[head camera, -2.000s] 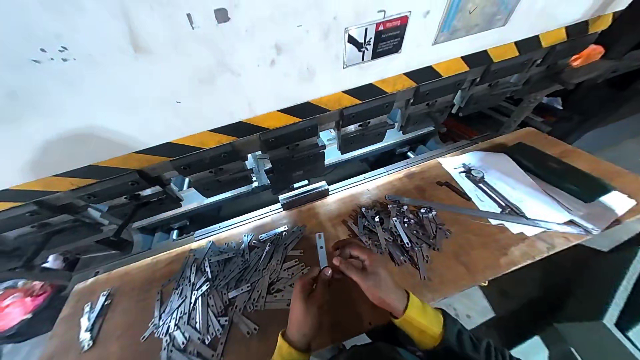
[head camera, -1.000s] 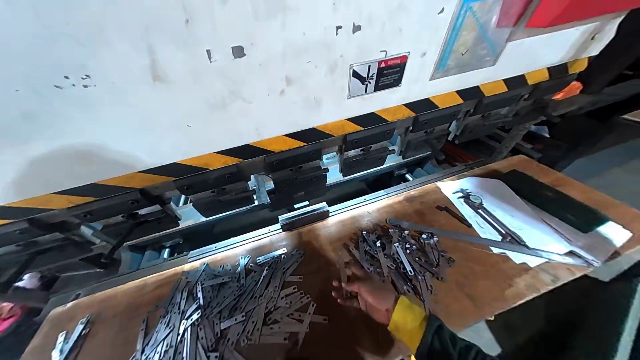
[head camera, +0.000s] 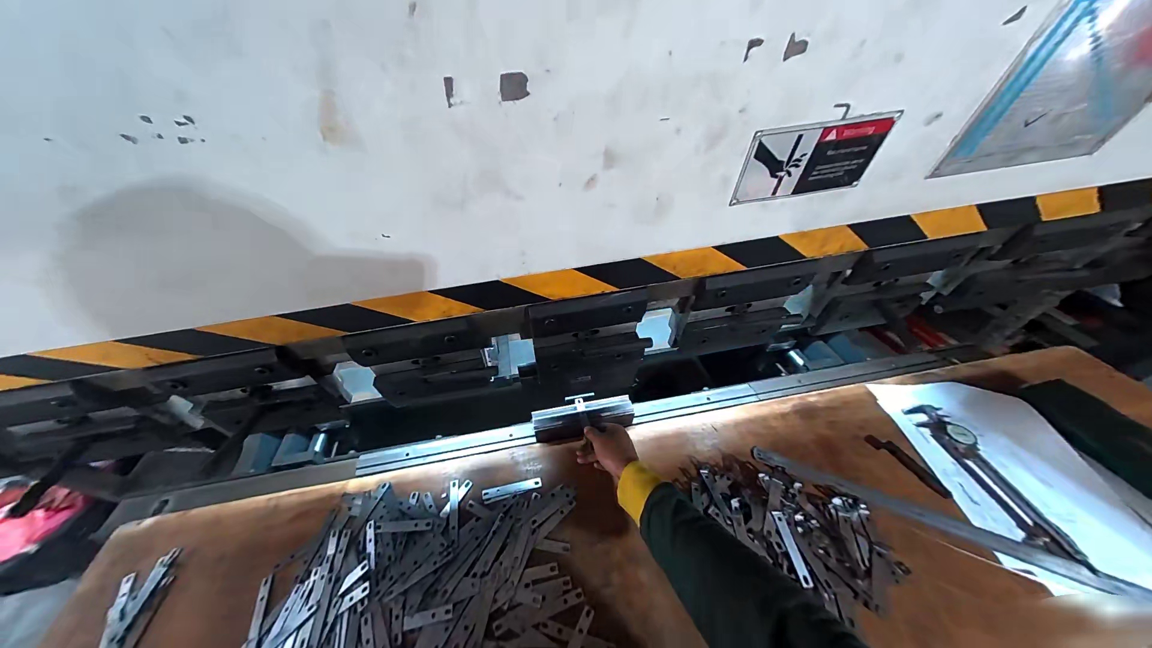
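Note:
My right hand (head camera: 608, 448), in a dark sleeve with a yellow cuff, reaches to the lower die block (head camera: 583, 419) of a press brake. Its fingers close on a small flat metal strip (head camera: 582, 412) that lies across the die, under the dark upper punch (head camera: 589, 355). Left of the hand is a large pile of flat metal strips with holes (head camera: 450, 562). To its right lies a smaller pile of metal parts (head camera: 792, 531). My left hand is out of view.
A wooden table (head camera: 720, 441) runs along the machine. On its right are a steel ruler (head camera: 936, 517), a dial caliper (head camera: 981, 472) on white paper (head camera: 1062, 504) and a dark green cloth (head camera: 1098, 432). A few strips (head camera: 139, 598) lie far left. A warning sign (head camera: 817, 157) is above.
My right hand has moved forward from the table between the piles to the die. My left hand, seen beside it two seconds ago, has left the view.

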